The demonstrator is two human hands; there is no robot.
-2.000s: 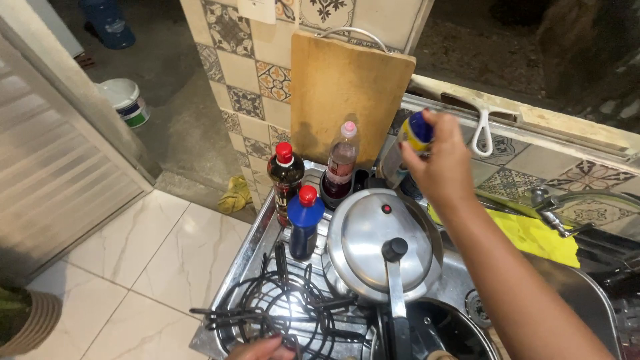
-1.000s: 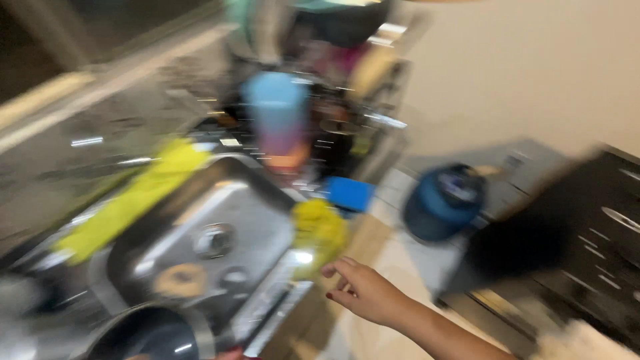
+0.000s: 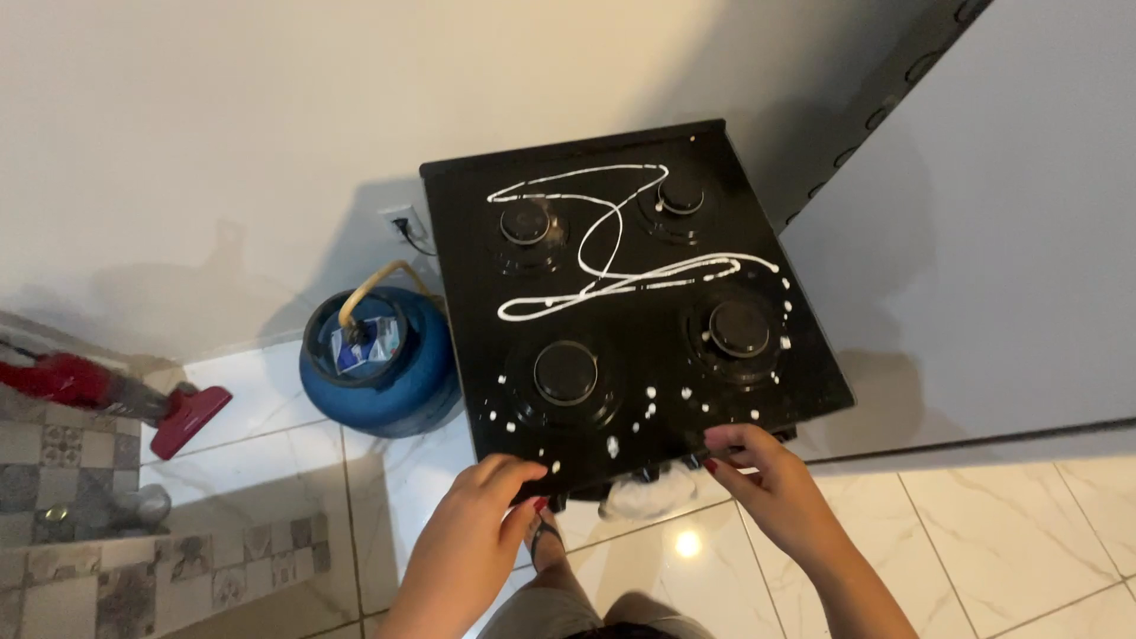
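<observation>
A black four-burner gas stove (image 3: 621,346) fills the middle of the head view, its top streaked with a looping line and drops of white cream or liquid. My left hand (image 3: 479,515) is at the stove's near left edge, fingers bent, with nothing seen in it. At the near right edge is my right hand (image 3: 754,470), thumb and fingers apart beside the control knobs and holding nothing visible. Round burner caps (image 3: 566,373) sit on the cooktop without grates. Whether the fingertips touch the edge is hard to tell.
A blue gas cylinder (image 3: 399,390) with a beige hose stands left of the stove. Further left, a red vacuum cleaner's floor head (image 3: 189,422) rests near a tiled ledge (image 3: 160,577). A large pale panel (image 3: 976,240) rises at the right. My foot is below the stove's front edge.
The view has swung from the sink to the stove. Two seconds ago my right hand held a bottle with a blue cap; now it is at the stove's front edge without it.
</observation>
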